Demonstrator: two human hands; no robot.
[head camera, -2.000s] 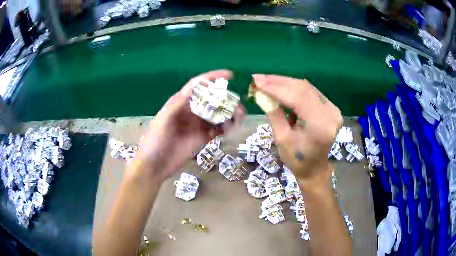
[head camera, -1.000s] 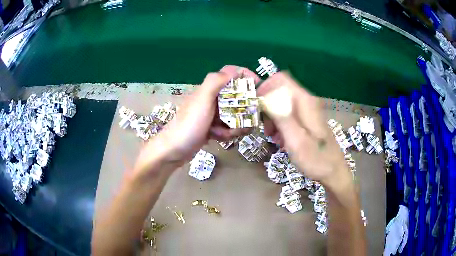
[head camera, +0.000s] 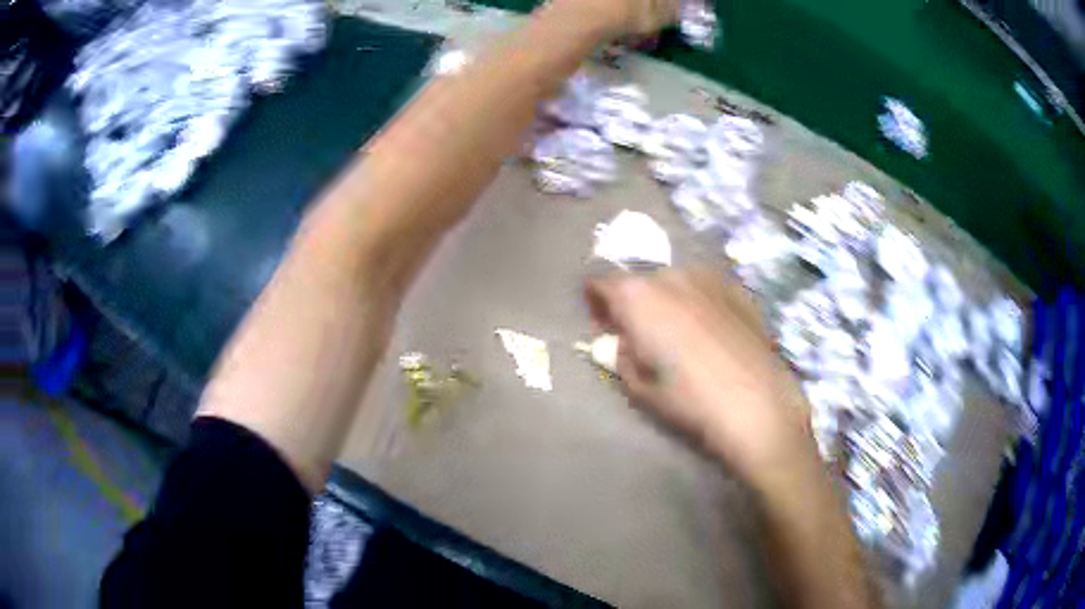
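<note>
The picture is blurred. My left hand (head camera: 625, 14) is at the top edge, partly cut off, near a white piece (head camera: 698, 24) on the belt side; whether it holds anything is unclear. My right hand (head camera: 702, 357) is low over the tan board (head camera: 559, 476), fingers pointing down and left. A pale cover (head camera: 604, 352) shows at a fingertip, with a bit of brass beside it; a grip cannot be made out. A white housing (head camera: 633, 239) lies just above the right hand. Pale thin pieces (head camera: 526, 359) and brass contacts (head camera: 428, 387) lie to its left.
White inserts, some showing brass, cluster on the board's right (head camera: 892, 321) and far side (head camera: 702, 161). A white housing pile (head camera: 179, 95) is on the dark bench at upper left. A white piece (head camera: 903, 126) is on the green belt (head camera: 821, 71). Blue trays (head camera: 1053, 440) stand at right.
The view has turned and tilted. My hands have parted: the left reached out to the top edge, the right came down to the board. The insert held between them no longer shows there.
</note>
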